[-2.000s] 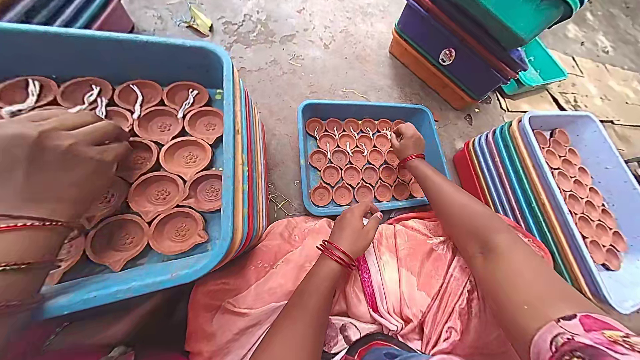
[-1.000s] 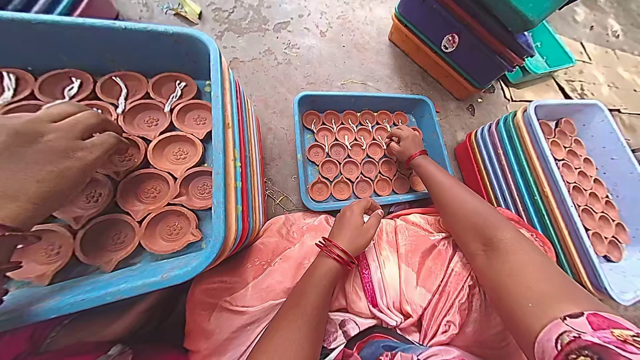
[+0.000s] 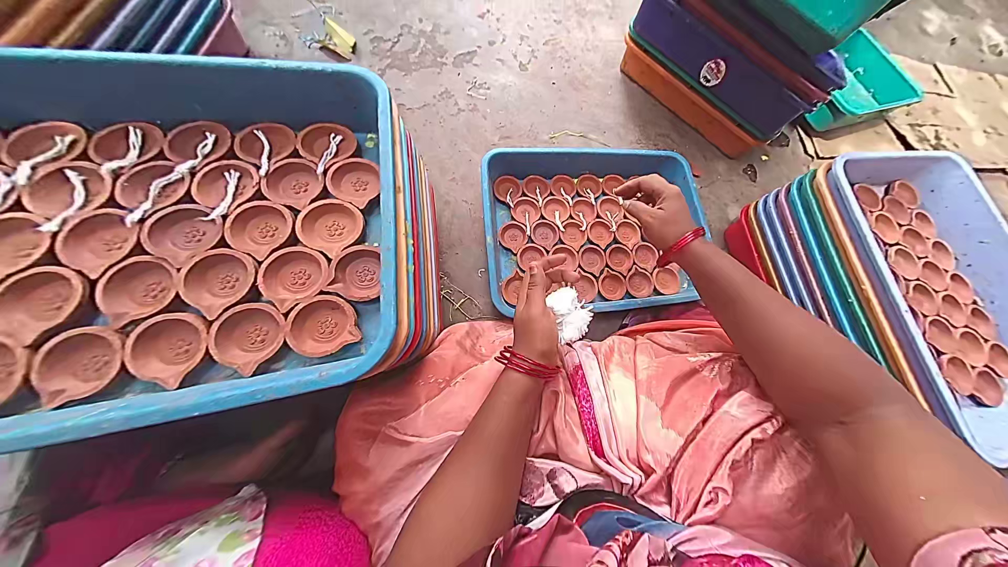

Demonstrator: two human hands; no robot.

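Small clay diya lamps (image 3: pixel 592 259) stand in rows in a blue plastic tray (image 3: pixel 494 268) in front of me. White cotton wicks (image 3: pixel 558 220) lie in many of the upper lamps. My right hand (image 3: pixel 655 209) is over the tray's upper right, thumb and fingertips together at a bit of white wick beside a lamp. My left hand (image 3: pixel 545 303) is at the tray's near edge, fingers pointing up and partly spread. A bundle of white cotton wicks (image 3: pixel 570 315) rests against its palm, seemingly held by the lower fingers, which are partly hidden.
A large blue tray (image 3: pixel 378 236) of clay lamps, some with wicks, tops a stack at left. At right, a pale blue tray (image 3: pixel 972 236) of lamps leans beside stacked coloured trays (image 3: pixel 811 244). More plastic trays (image 3: pixel 717 67) stand at the upper right.
The other person's hand has left the large tray, where more wicks now show in the second row. The fingers of my left hand have spread, and the white wick bundle has come into sight.
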